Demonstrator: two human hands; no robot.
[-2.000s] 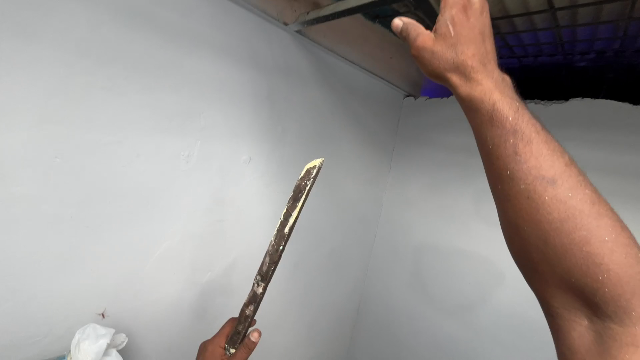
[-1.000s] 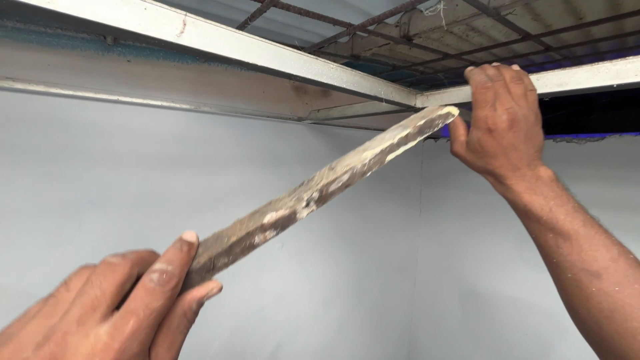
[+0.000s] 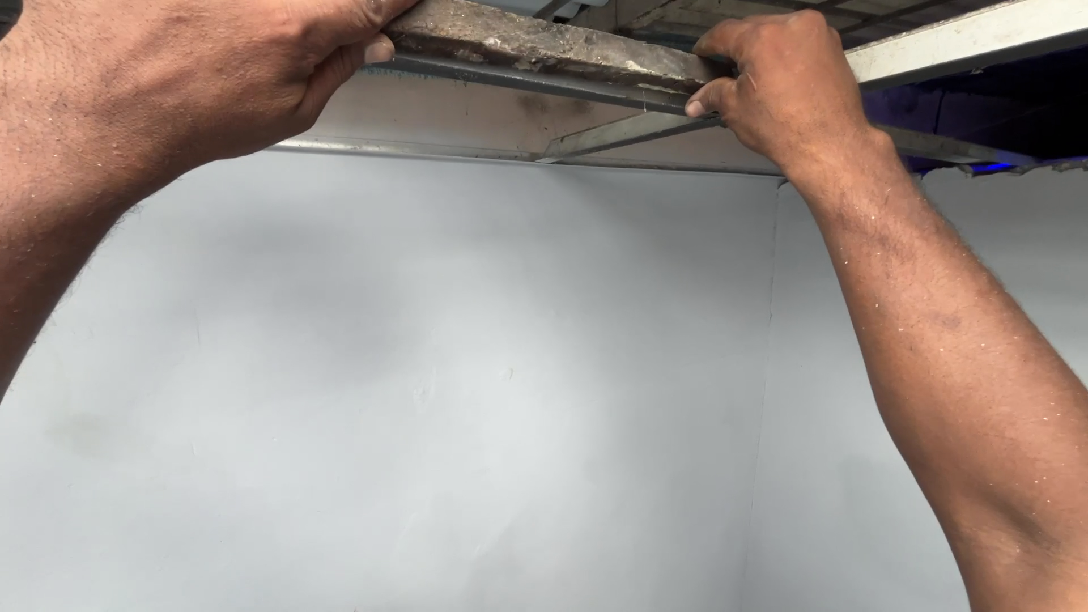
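Observation:
A worn, paint-spattered bar [image 3: 552,47], its material unclear, lies roughly level along a metal ceiling-frame member [image 3: 544,81] at the top of the head view. My left hand [image 3: 280,72] grips its left end, with some fingertips hidden behind it or out of frame. At the bar's right end, my right hand [image 3: 778,81] pinches it between thumb and fingers, close to where frame members meet. Whether the bar touches the frame along its whole length cannot be told.
A pale metal beam [image 3: 969,42] runs to the upper right. Behind it a thinner cross member [image 3: 629,136] reaches the wall trim [image 3: 408,151]. Grey walls [image 3: 510,357] meet in a corner at right. A dark opening shows above the right wall's ragged top edge.
My left hand has raised the bar from a slant to nearly level against the frame. My right hand, earlier on the frame with the bar's tip beside it, now holds the bar's right end.

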